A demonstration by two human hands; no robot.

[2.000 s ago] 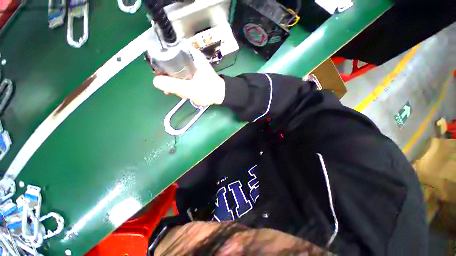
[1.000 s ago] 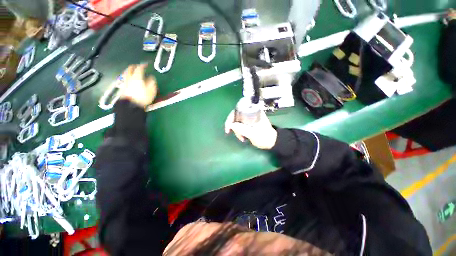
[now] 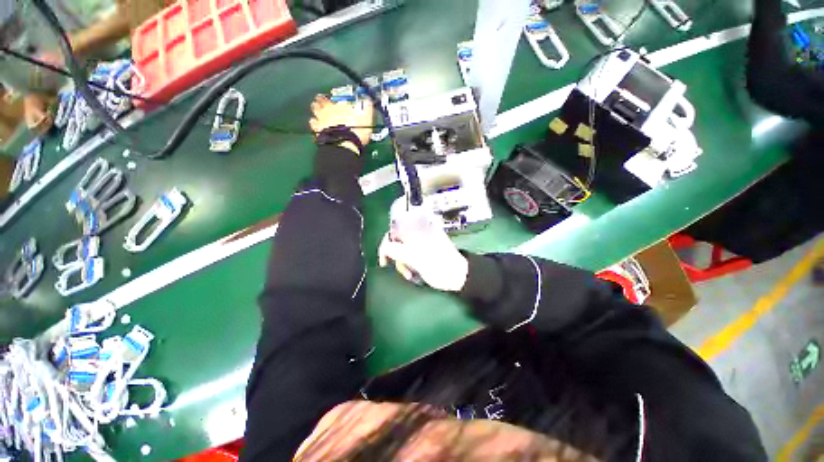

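My left hand point(image 3: 343, 119) is on the far side of the white strip, over small loop-shaped units with blue-and-white ends point(image 3: 384, 86); its fingers are at or beside them, and I cannot tell if it grips one. My right hand point(image 3: 428, 255) is closed round the blurred, pale electric screwdriver point(image 3: 411, 217), just in front of the white screw feeder point(image 3: 441, 144). The screwdriver's tip is hidden. A single loop unit point(image 3: 156, 219) lies left of my left arm, and another point(image 3: 228, 120) lies farther back.
Loop units are heaped at the left point(image 3: 54, 397). A red compartment tray point(image 3: 208, 45) lies at the far side. A thick black cable point(image 3: 271, 56) arches over the bench. A cooling fan point(image 3: 529, 194) and an opened white-and-black machine point(image 3: 632, 95) stand right of the feeder. Another person's sleeve point(image 3: 781, 81) is at the right.
My left hand has moved right from a loop unit, now lying alone, to the units beside the feeder. My right hand still holds the screwdriver. The view has shifted, showing more of the red tray.
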